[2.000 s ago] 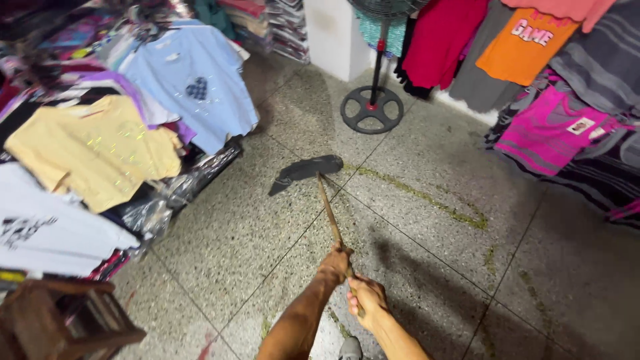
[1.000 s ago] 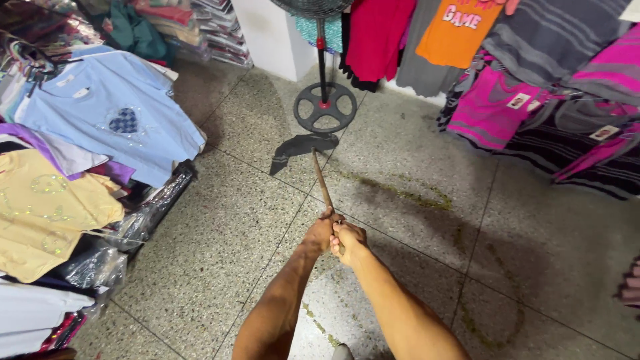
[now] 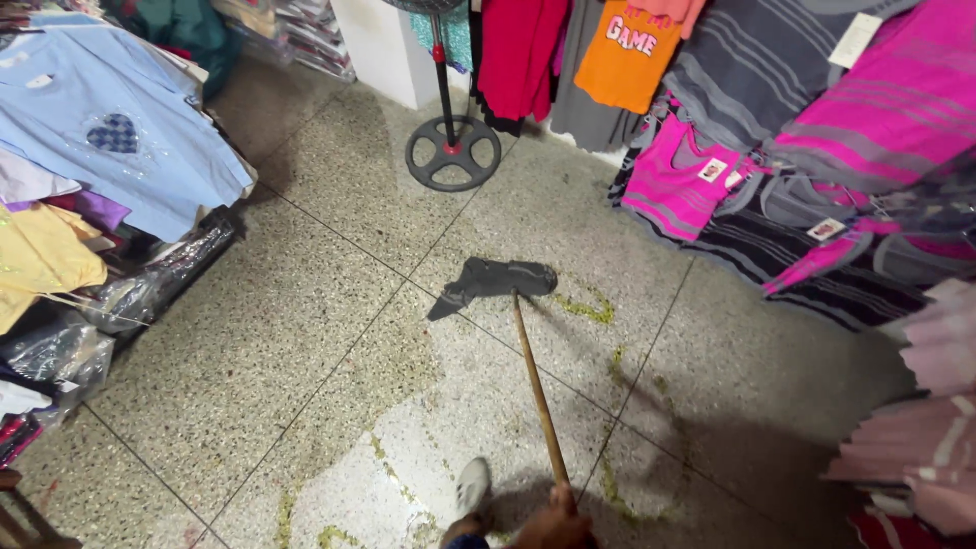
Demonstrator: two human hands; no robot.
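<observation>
My left hand point(image 3: 555, 524), at the bottom edge of the view, is closed around a wooden stick point(image 3: 540, 389). The stick slants up and away to a dark grey cloth point(image 3: 499, 280) that lies bunched across its far end, flat on the speckled floor point(image 3: 343, 252). One corner of the cloth trails to the left. Yellow-green residue point(image 3: 587, 309) forms a curved streak just right of the cloth, and more streaks mark the floor nearer me. My right hand cannot be made out.
A pedestal fan's round base point(image 3: 453, 154) stands beyond the cloth, near a white pillar point(image 3: 385, 49). Piled shirts point(image 3: 145, 137) and plastic-wrapped clothing point(image 3: 164, 286) border the left side. Hanging striped garments point(image 3: 808, 252) line the right. My shoe point(image 3: 473, 484) is at the bottom.
The cloth has moved right and toward me, away from the fan base. The yellow-green streak beside it is shorter. Both hands showed on the stick earlier; now one is visible. The view has shifted.
</observation>
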